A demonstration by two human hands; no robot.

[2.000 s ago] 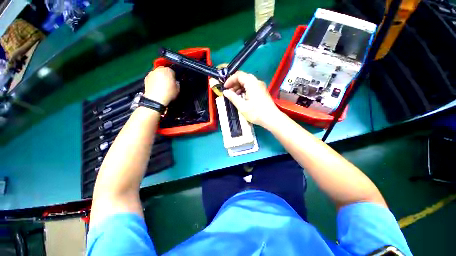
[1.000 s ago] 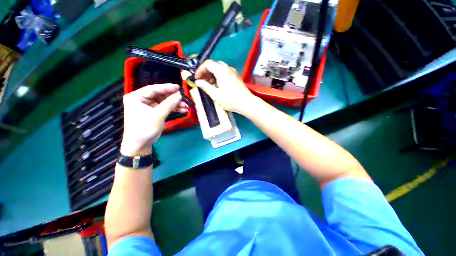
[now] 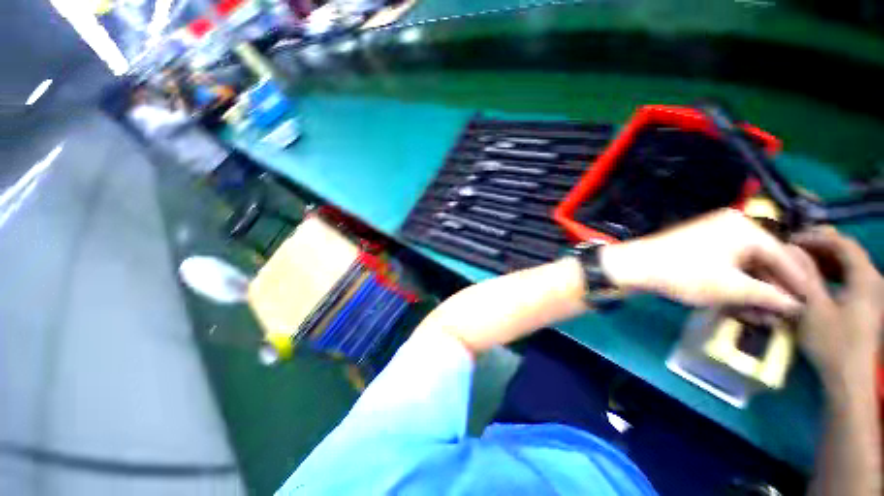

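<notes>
The view is blurred. A black tripod leg assembly [image 3: 751, 160] lies over the cream-white fixture [image 3: 722, 354] at the right, one arm crossing the red parts bin and another pointing right. My left hand [image 3: 732, 262] is at the hub with its fingers bent down over the leg; what lies under the fingers is hidden. My right hand [image 3: 843, 291] is close beside it, fingers curled at the hub, the forearm cut near the right edge. A small part in the fingers cannot be made out.
A red bin [image 3: 620, 165] of small black parts stands left of the fixture. A black ribbed tray [image 3: 475, 247] with slim parts lies further left on the green bench [image 3: 388, 145]. A stack with a tan top [image 3: 300, 271] stands below the bench front. A floor strip shows far left.
The view has swung left, so the bench work now sits at the right. My left hand has moved from above the red bin to the hub, beside my right hand.
</notes>
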